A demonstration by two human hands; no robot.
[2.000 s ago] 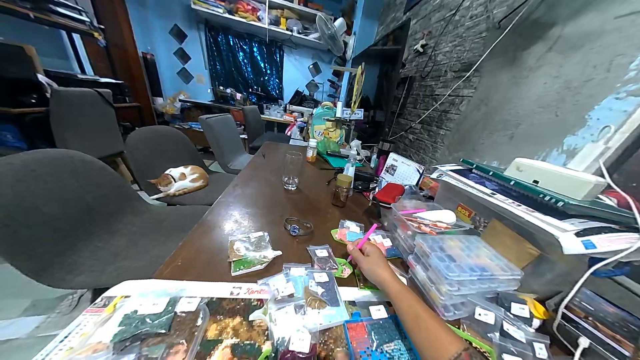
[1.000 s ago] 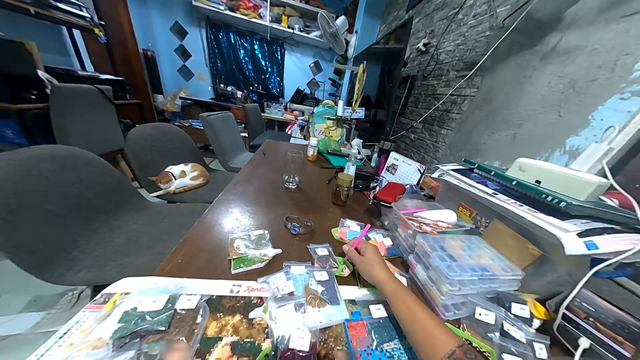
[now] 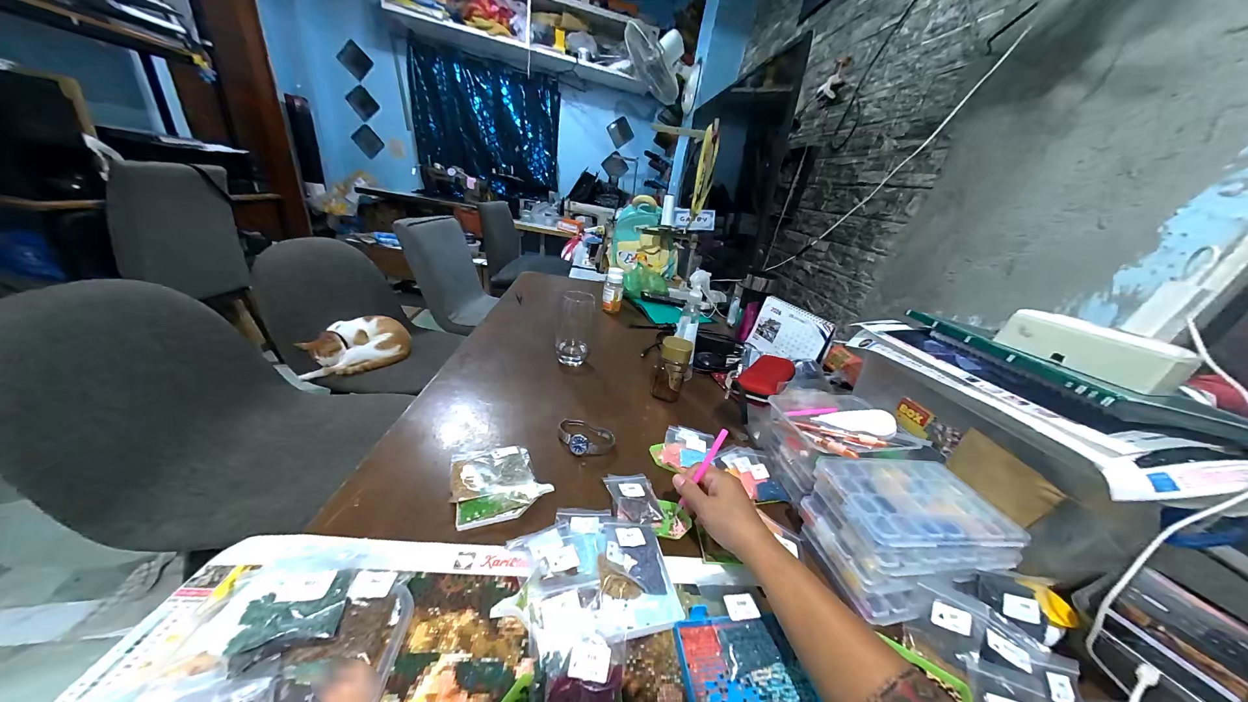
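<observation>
My right hand grips a pink pen-like tool above a small green tray beside small zip bags. Part of my left hand, blurred, shows at the bottom edge over a clear plastic container of bagged beads; its fingers are mostly out of sight. A partly covered diamond painting canvas lies along the near table edge. On it are labelled zip bags and a blue tray of red and blue beads.
Stacked clear organizer boxes stand at the right. Farther along the brown table are a wristwatch, a drinking glass and a brown jar. A cat lies on a grey chair at the left.
Part of my left hand now shows at the bottom left; it was not plainly visible two seconds ago. My right hand stays near the small green tray with the pink tool.
</observation>
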